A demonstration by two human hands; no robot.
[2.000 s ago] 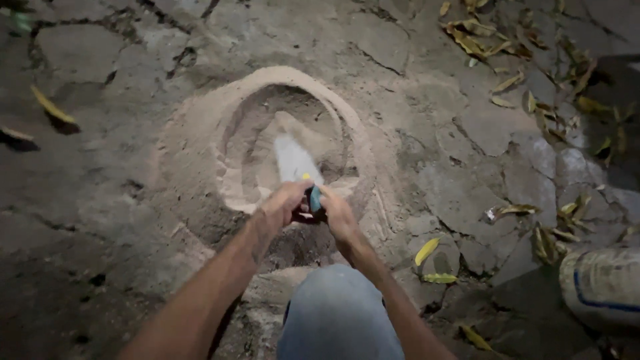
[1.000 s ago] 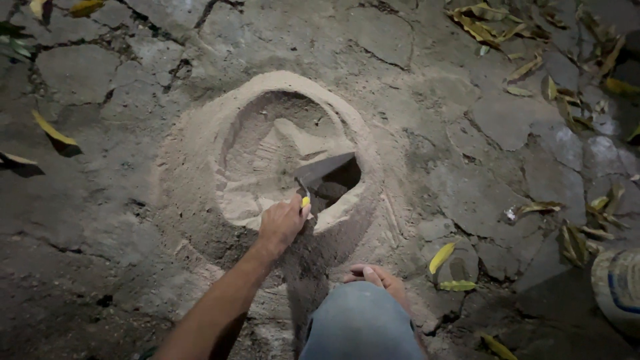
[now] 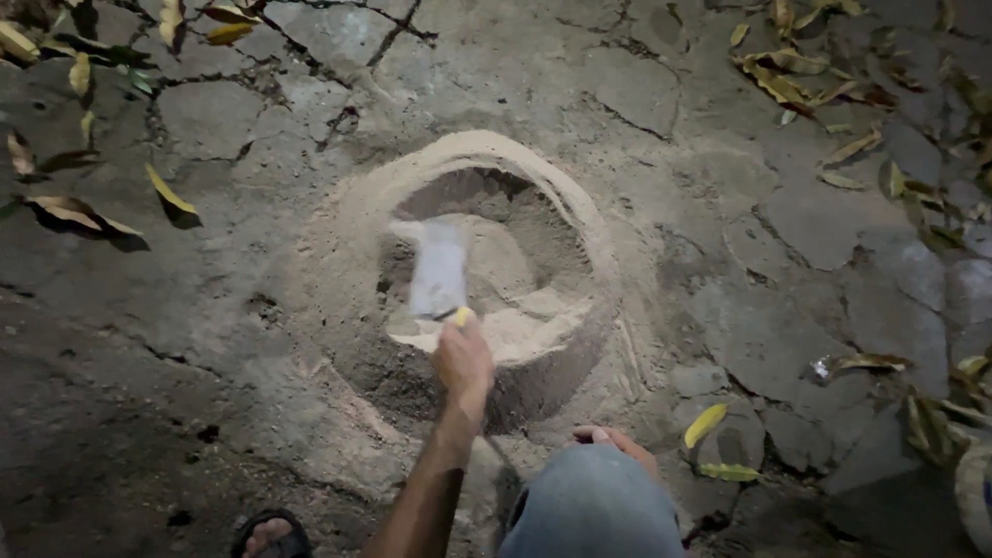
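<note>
My left hand (image 3: 463, 358) is closed on the handle of a trowel (image 3: 439, 271) with a yellow part showing by the fingers. Its pale metal blade is blurred and points up over the left side of the hollow. Around that hollow runs a ring-shaped mound of pale sand or dry powder (image 3: 480, 143), with more loose material (image 3: 496, 252) inside. Beyond my denim-covered knee lies my right hand (image 3: 616, 446), near the ground to the lower right of the ring; the knee hides part of it, so its grip does not show.
Cracked stone paving (image 3: 814, 318) surrounds the mound. Dry leaves (image 3: 783, 77) are scattered on both sides, and a yellow leaf (image 3: 705, 425) lies right of the knee. A sandalled foot (image 3: 271, 535) is at the bottom left. A pale rounded object (image 3: 974, 488) is cut off at the right edge.
Both hands were together at the trowel two seconds ago; the right one has since moved down beside the knee. The trowel blade has swung from the hollow's right side to its left.
</note>
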